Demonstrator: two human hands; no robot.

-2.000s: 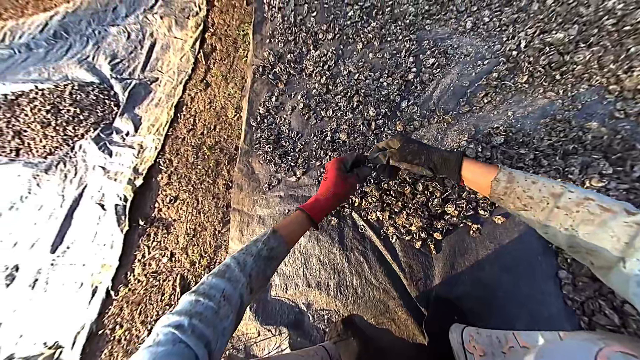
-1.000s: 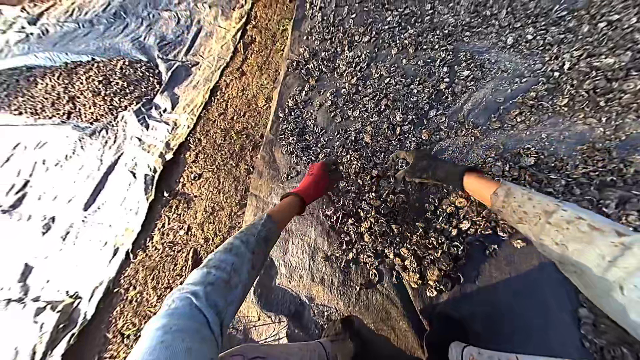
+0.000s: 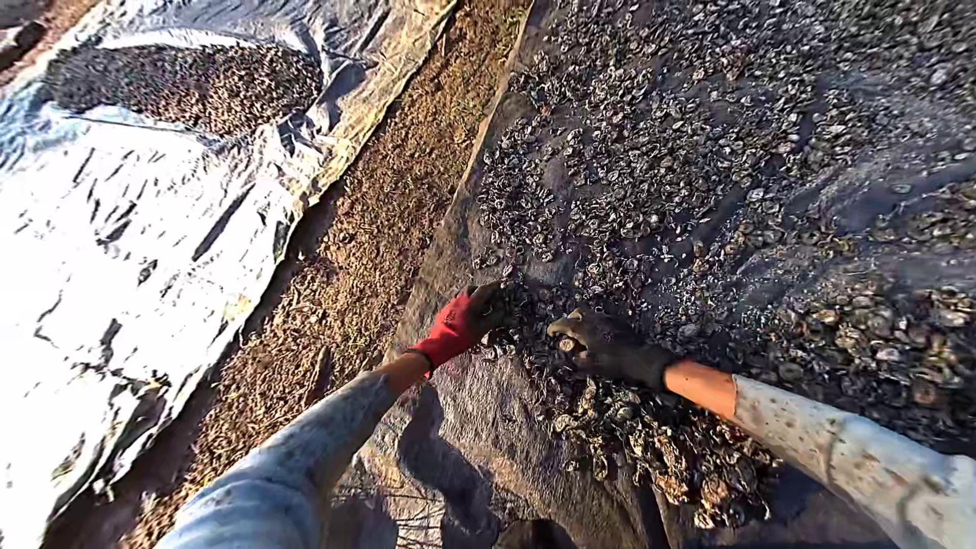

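Note:
My left hand, in a red glove with dark fingers, reaches down to the near left edge of the spread of dried, curled dark pieces on a dark tarp. Its fingertips are among the pieces; whether they grip any is unclear. To its right my right hand, in a dark glove, is curled with the fingers toward the left hand, and a small round pale-brown piece shows at its fingers. Below the right hand lies a denser heap of browner pieces.
A strip of brown ground with dry litter runs between the dark tarp and a pale, wrinkled sheet on the left. That sheet bears a pile of small brown pieces. My shadow falls across the near part of the dark tarp.
Two seconds ago my hands were close together above the heap; one second ago they were apart. Now both are at the pieces left of the heap, the right hand more curled. The view has shifted.

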